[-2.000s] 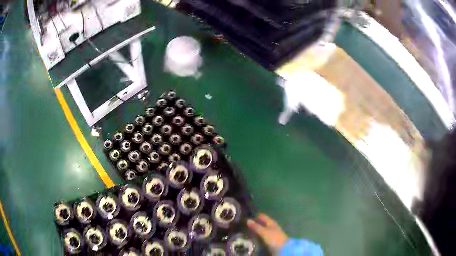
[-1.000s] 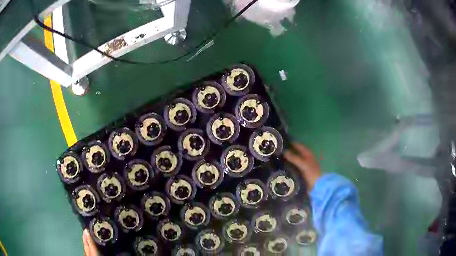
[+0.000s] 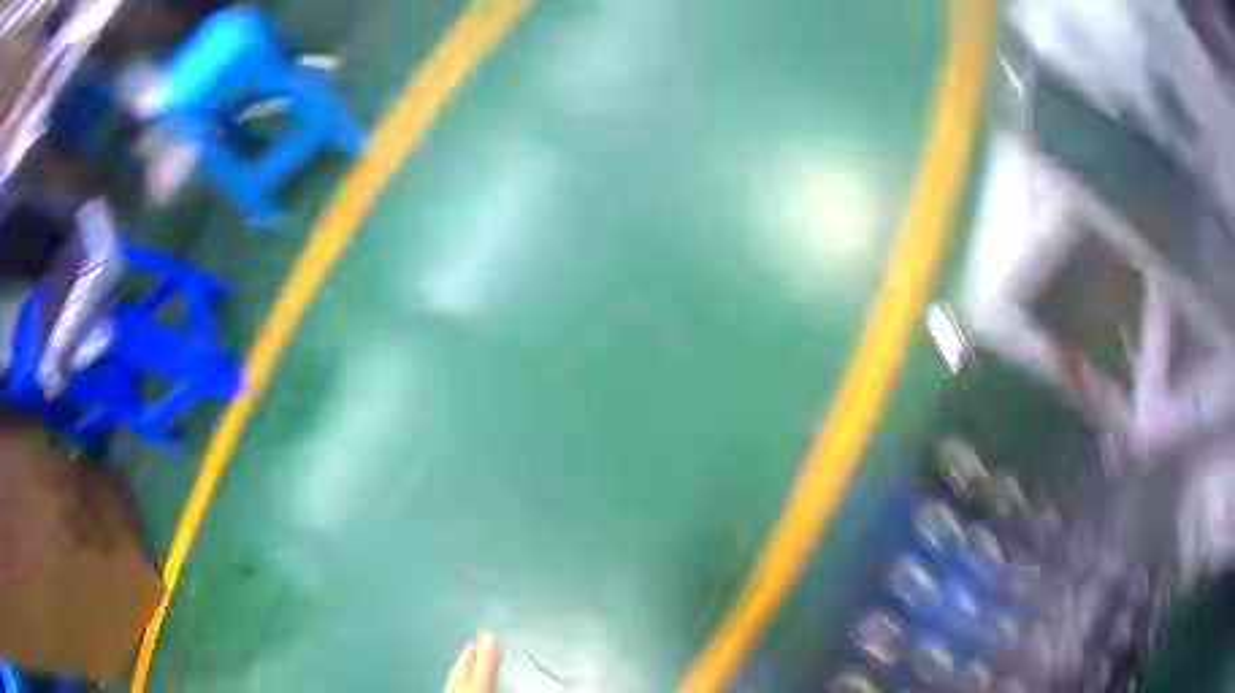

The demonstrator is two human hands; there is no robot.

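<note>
The view is badly blurred. A few fingertips, which look like my left hand point(image 3: 474, 666), show at the bottom edge over the green floor. The rest of that hand is cut off, and nothing is seen held in the visible fingertips. A filled tray of cylindrical units point(image 3: 941, 596) is a smeared dark and blue patch with pale rings at the lower right, apart from the fingertips. My right hand is out of the picture.
Green floor point(image 3: 582, 366) lies between two curved yellow lines. A light-blue stool point(image 3: 251, 115) and a dark-blue stool point(image 3: 163, 359) stand at the left, above a brown carton point(image 3: 68, 555). A white frame point(image 3: 1009, 244) stands at the right.
The view has swung left. The tray that both hands touched has left the centre; blurred units show lower right. My right hand and blue sleeve are gone, and stools have come into view.
</note>
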